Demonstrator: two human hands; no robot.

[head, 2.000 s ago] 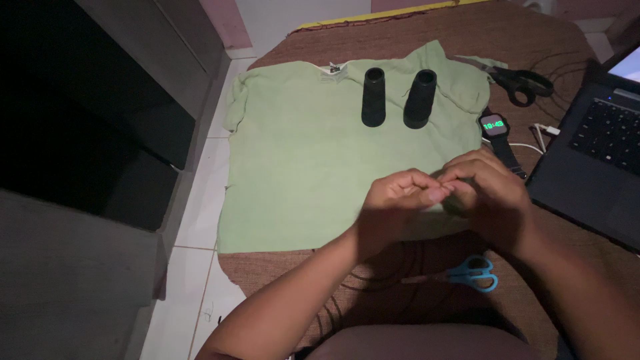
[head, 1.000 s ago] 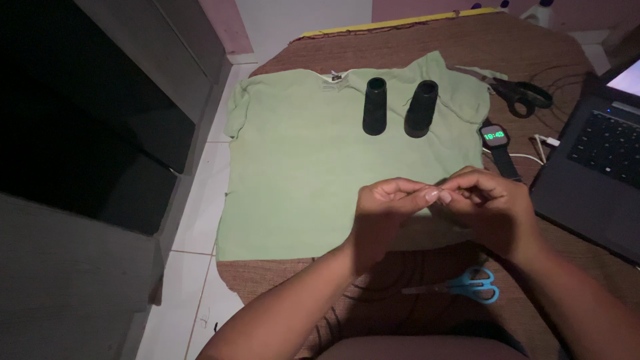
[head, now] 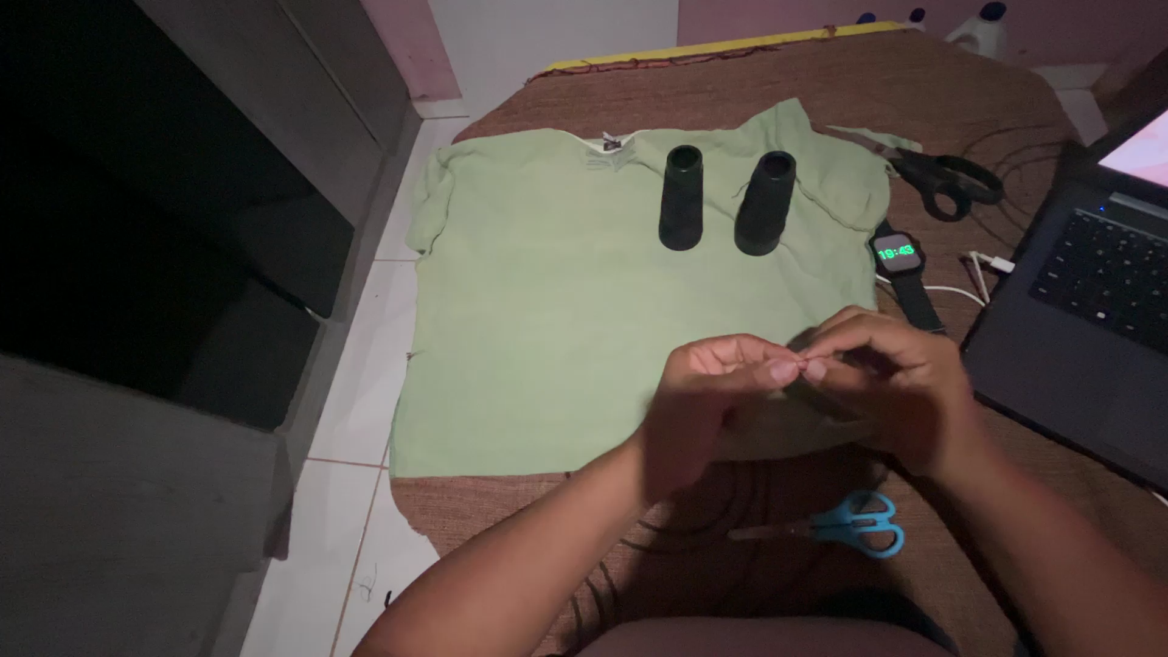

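Observation:
My left hand (head: pixel 707 392) and my right hand (head: pixel 899 383) meet at the fingertips over the lower right of a light green shirt (head: pixel 529 319). Thumbs and forefingers are pinched together; anything between them is too small to make out. The shirt lies spread on a brown cloth. Two dark thread cones (head: pixel 682 201) (head: pixel 765 205) stand on its upper right part. Below my hands lie small scissors with blue handles (head: pixel 858 524). Large black-handled scissors (head: pixel 944 178) lie by the shirt's upper right corner.
A smartwatch (head: pixel 898 254) and a white cable (head: pixel 954 290) lie right of the shirt. An open laptop (head: pixel 1077 365) fills the right side. A yellow strip (head: pixel 730 47) runs along the far edge, with bottles (head: pixel 985 35) behind. Dark furniture (head: pixel 182 228) stands at left over white floor tiles (head: pixel 365 401).

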